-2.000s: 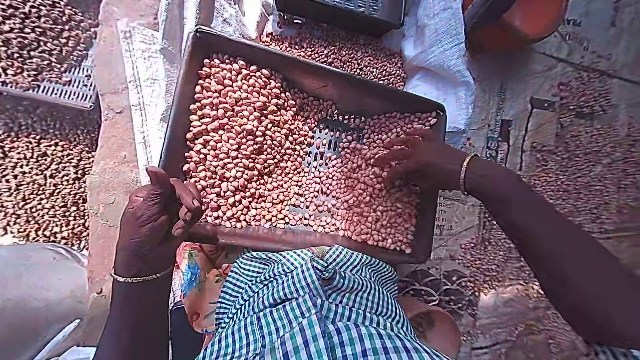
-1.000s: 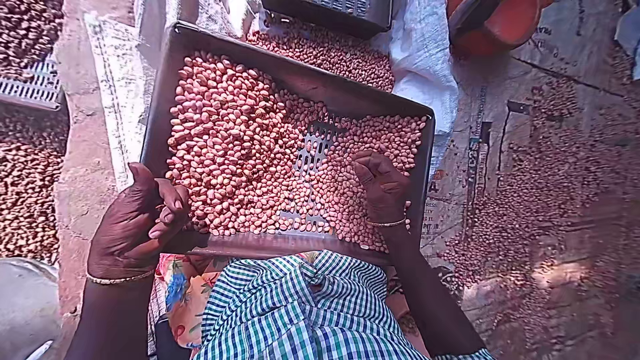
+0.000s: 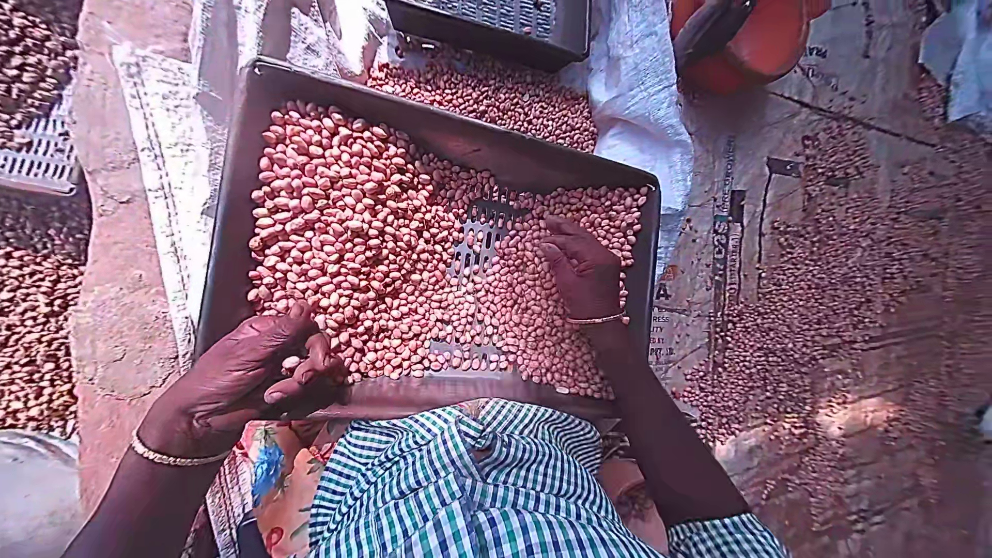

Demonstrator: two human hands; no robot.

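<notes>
A dark rectangular sieve tray (image 3: 465, 143) with a slotted bottom lies across my lap, tilted in view. Reddish-skinned peanut kernels (image 3: 333, 209) are heaped in its left part, and a thinner layer (image 3: 527, 310) spreads over the right, with bare slots between. My left hand (image 3: 271, 364) is at the near left corner, with a kernel between its curled fingers. My right hand (image 3: 581, 267) rests over the kernels on the right side, fingers bent down; whether it holds any is hidden.
Beyond the tray, more kernels (image 3: 496, 101) lie under another slotted tray (image 3: 496, 27) beside white woven sacking (image 3: 643, 116). An orange container (image 3: 744, 46) stands at the upper right. Small kernels (image 3: 814, 294) are scattered over a printed sheet at right. Brown heaps (image 3: 39, 333) lie left.
My right hand has moved up the tray from where it was one second ago, its fingers now on the kernels. My left hand stays at the near left corner.
</notes>
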